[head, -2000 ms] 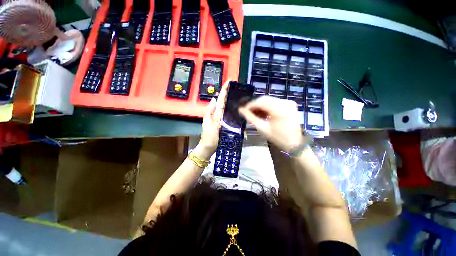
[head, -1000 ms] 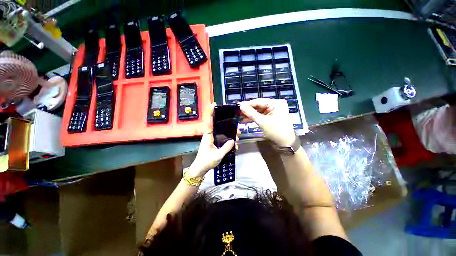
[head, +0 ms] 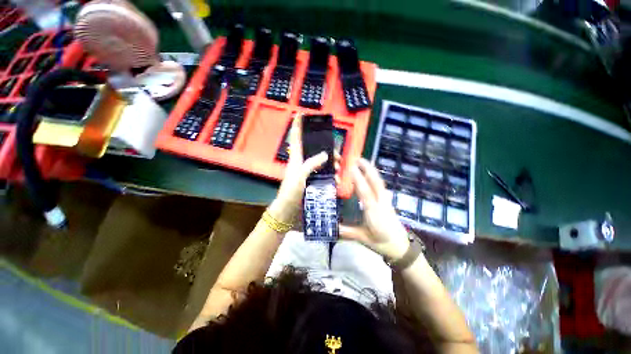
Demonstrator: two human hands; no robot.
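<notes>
An open black flip phone (head: 319,207) is upright over my lap, its dark screen half above and pale keys below. My left hand (head: 299,173) grips it from the left, thumb across the lower screen half. My right hand (head: 373,211) is beside the phone's lower right with fingers spread; I see nothing in it. The red foam tray (head: 261,128) behind holds several open flip phones (head: 317,72). Closed phones in its front pockets are partly hidden by the held phone and my left hand. The pale blister tray (head: 473,180) with small dark cells lies to the right.
Tweezers (head: 506,188), a white square (head: 506,212) and a white device (head: 581,234) lie on the right. A pink fan (head: 116,33), a black hose (head: 26,142) and a white box (head: 142,121) stand left. Clear plastic waste (head: 484,297) fills a carton below the bench.
My right hand has moved from the phone's upper right edge down to its lower right, fingers now spread. My left hand still holds the phone. The view has shifted, showing more of the left side.
</notes>
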